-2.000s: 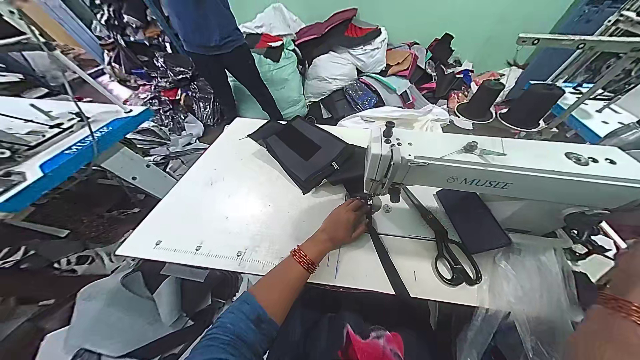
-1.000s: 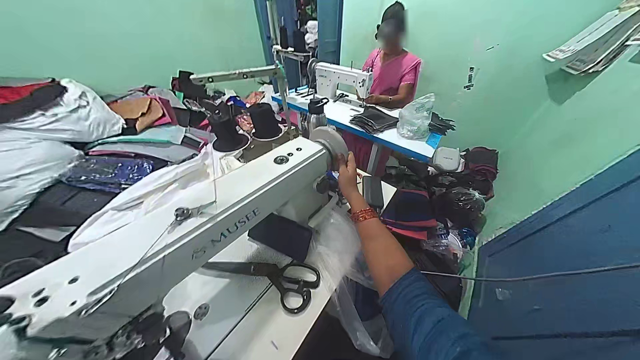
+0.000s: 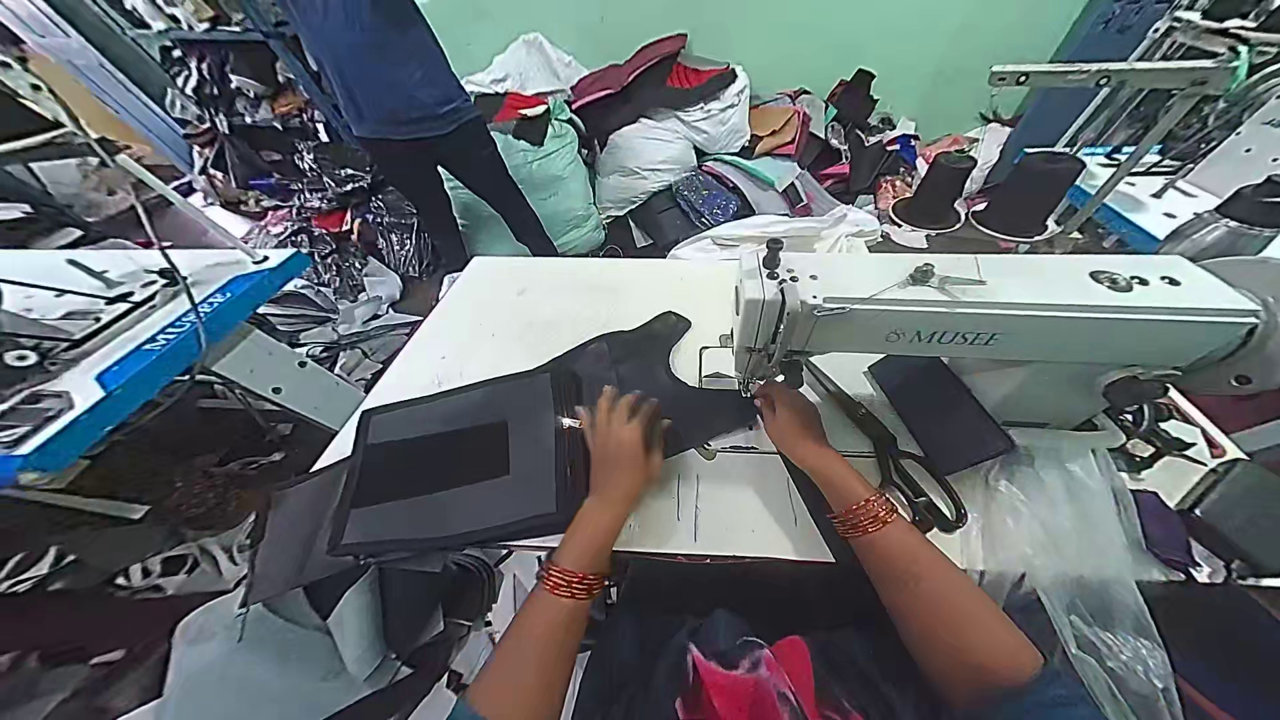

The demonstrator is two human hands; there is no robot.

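Note:
My left hand lies with spread fingers on a black fabric piece that joins a black rectangular fabric panel. At the needle area of a white Musee sewing machine, the fingertips of my right hand touch the edge of the black piece beneath the presser foot; whether they pinch it is not clear. A narrow black strip runs down from beside my right hand over the table's front edge. Black-handled scissors lie right of that hand, beside a dark flat rectangular piece.
Clear plastic hangs at the table's right front. Two black thread cones stand behind the machine. A person stands behind the table, near stuffed sacks. Another machine table is at the left, and cloth pieces lie at lower left.
The view has swung back from the right. My right hand has left the machine's handwheel and is at the needle. The black panel lies farther left and nearer the front than two seconds ago.

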